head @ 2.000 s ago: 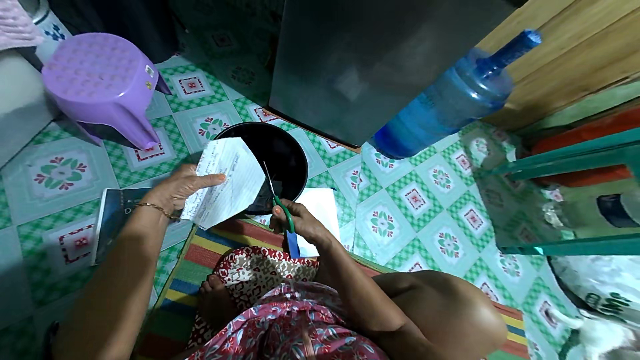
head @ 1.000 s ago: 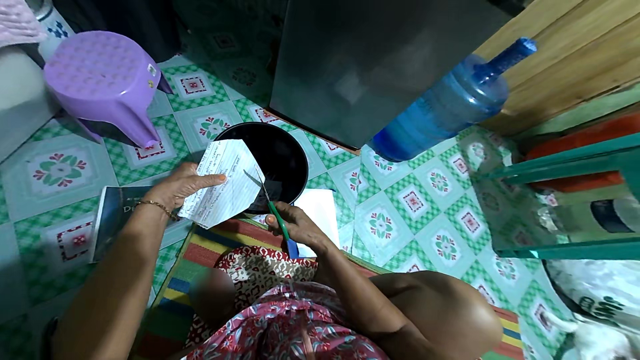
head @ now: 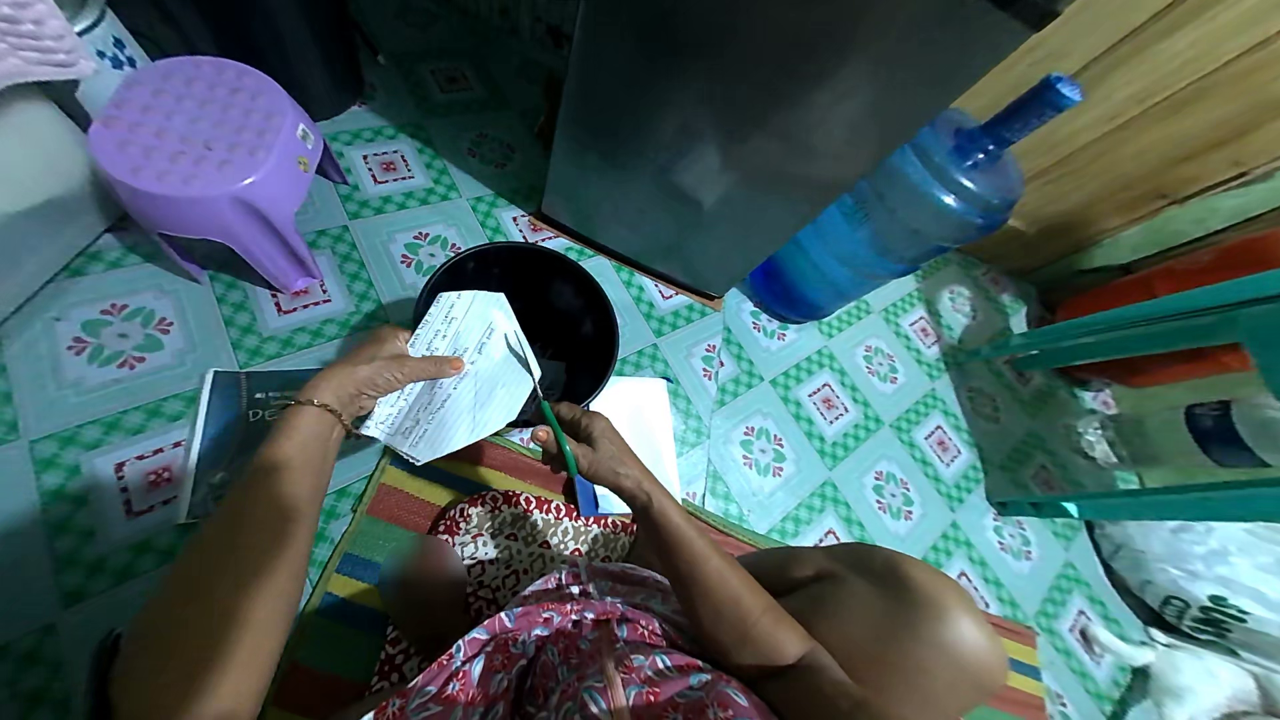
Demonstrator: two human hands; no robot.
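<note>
My left hand (head: 385, 375) grips a stack of white paper sheets (head: 455, 380) bearing writing, with cut, angled corners, thumb on top. Scissors (head: 557, 435) with a green handle are in my right hand (head: 592, 450), their blades at the paper's right edge and slightly apart. Under the paper stands a round black bin (head: 590, 320), with dark contents too dim to make out. White paper (head: 640, 430) lies on the floor to the right of the bin, with a blue object (head: 586, 496) by my right hand. A dark-covered book (head: 225, 430) lies under my left forearm.
A purple plastic stool (head: 205, 130) stands at the upper left. Behind the bin is a large dark panel-sided appliance (head: 700, 130). A blue water bottle (head: 890, 210) leans by it. A green-framed rack (head: 1130, 345) and a white plastic bag (head: 1190, 580) are at the right. I sit on a striped mat (head: 340, 610).
My right hand and the scissors have shifted slightly, and the blades' angle against the paper has changed. The left hand holds the paper in nearly the same place.
</note>
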